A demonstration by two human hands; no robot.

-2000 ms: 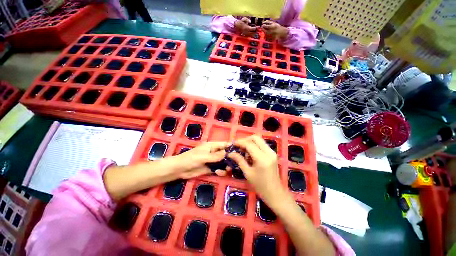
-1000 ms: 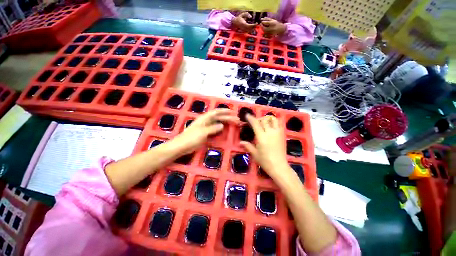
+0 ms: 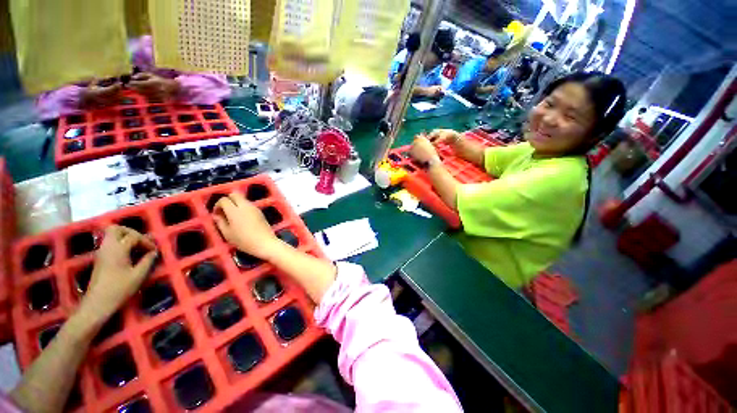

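Note:
A red-orange foam tray (image 3: pixel 182 278) with rows of square pockets lies under my hands. Black rounded-square watch units with glossy faces, such as this watch unit (image 3: pixel 225 311), sit in most pockets. My left hand (image 3: pixel 120 266) is over the left part of the tray, fingers loosely bent and apart, with no unit seen in it. My right hand (image 3: pixel 244 227) is at the far right part, fingertips down at a dark pocket; whether they touch or grip a unit is hidden.
Beyond the tray, small black parts (image 3: pixel 190 169) stand on white paper. Tangled cables (image 3: pixel 297 137), a pink-red fan (image 3: pixel 332 150) and loose paper (image 3: pixel 352 240) lie to the right. A person in bright green (image 3: pixel 529 193) works at another red tray (image 3: pixel 452 165). Someone in pink (image 3: pixel 202 85) works opposite.
The view has swung right, bringing the person in green into the picture. My hands, together on a dark unit two seconds ago, are now apart over the tray.

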